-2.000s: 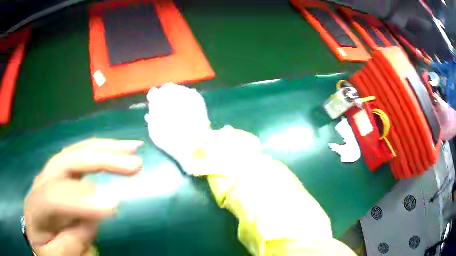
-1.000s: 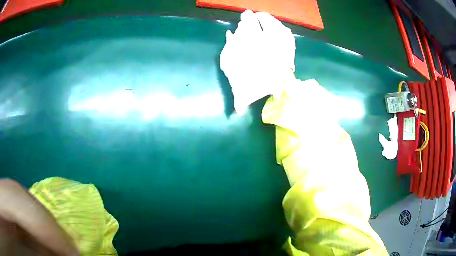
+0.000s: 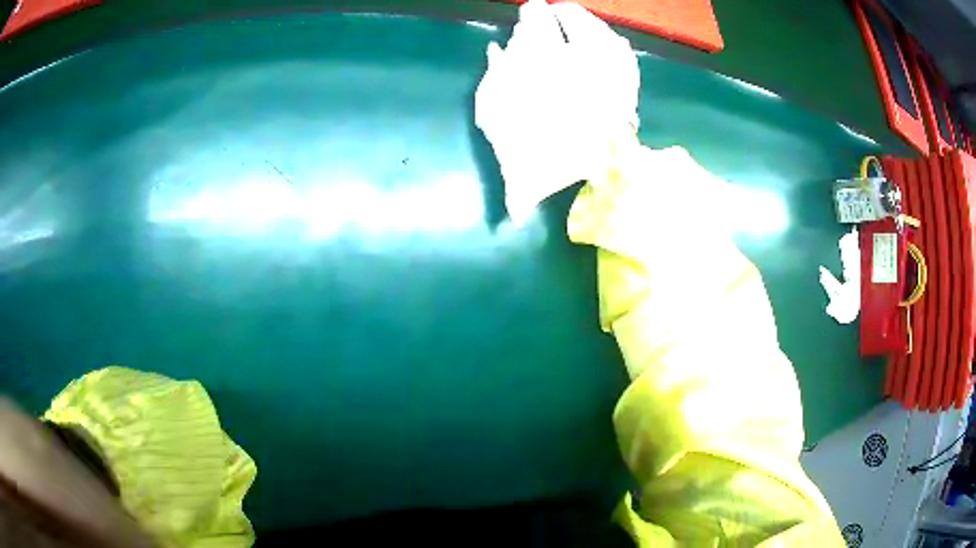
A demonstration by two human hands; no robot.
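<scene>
My right hand (image 3: 562, 102), in an overexposed white glove with a yellow sleeve, is at the far side of the shiny green bench (image 3: 417, 353). Its upper end overlaps in view the near edge of an orange-red pad (image 3: 674, 19) on the darker green belt; contact cannot be told. Its fingers are washed out, and no held thing shows. My left hand (image 3: 54, 487) is a blurred, bare shape at the lower left, cut off by the picture's edge, beside its yellow sleeve (image 3: 171, 450). What its fingers do is hidden.
At the right stand a red tape dispenser (image 3: 883, 294) with a yellow roll and a small pale bottle (image 3: 859, 201). A crumpled white cloth (image 3: 843, 284) lies beside them. Behind are stacked orange-red pads (image 3: 942, 289). Dark slabs on pads (image 3: 890, 64) show at the upper right.
The view has shifted, so the pads sit higher in it. My left hand has gone from mid-left to the lower left corner. My right hand appears higher and further right.
</scene>
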